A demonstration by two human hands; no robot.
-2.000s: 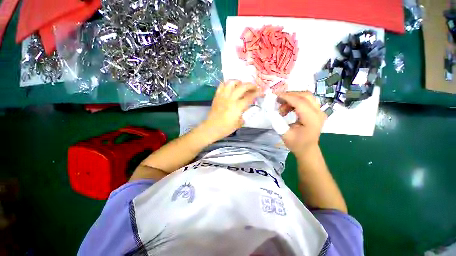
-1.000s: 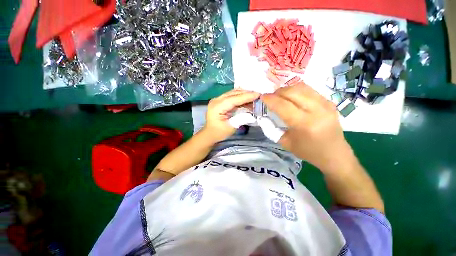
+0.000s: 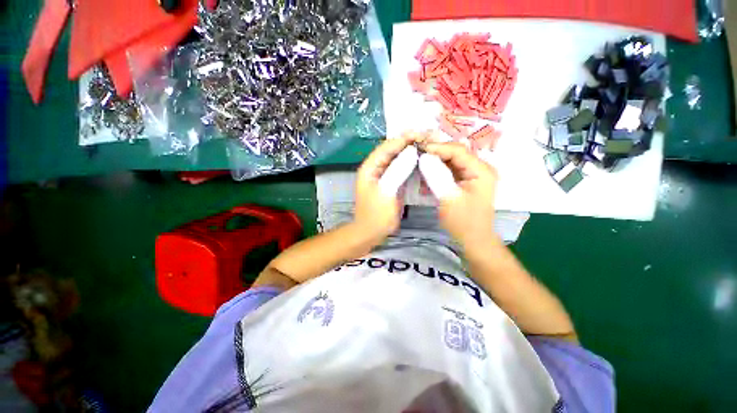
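Note:
My left hand (image 3: 383,187) and my right hand (image 3: 461,184) meet fingertip to fingertip at the near edge of the white board (image 3: 525,189). White finger cots cover both thumbs. The fingertips pinch a small part between them; it is almost wholly hidden, so I cannot tell which part it is. Just beyond the hands lies the pile of red strips (image 3: 469,77). The pile of dark blocks (image 3: 606,109) lies at the right of the board. The large heap of metal clips (image 3: 279,81) lies on clear plastic at the left.
A red sheet (image 3: 558,18) lies behind the board. Red offcuts (image 3: 129,36) and a smaller metal parts heap (image 3: 113,105) are at the upper left. A red plastic stool (image 3: 190,266) stands on the green floor, lower left. Brown cardboard shows at the right edge.
My right hand has drawn back and turned, so both thumbs now point forward side by side. The grey-silver piece seen between the fingers a second ago is now mostly covered. The view has shifted slightly.

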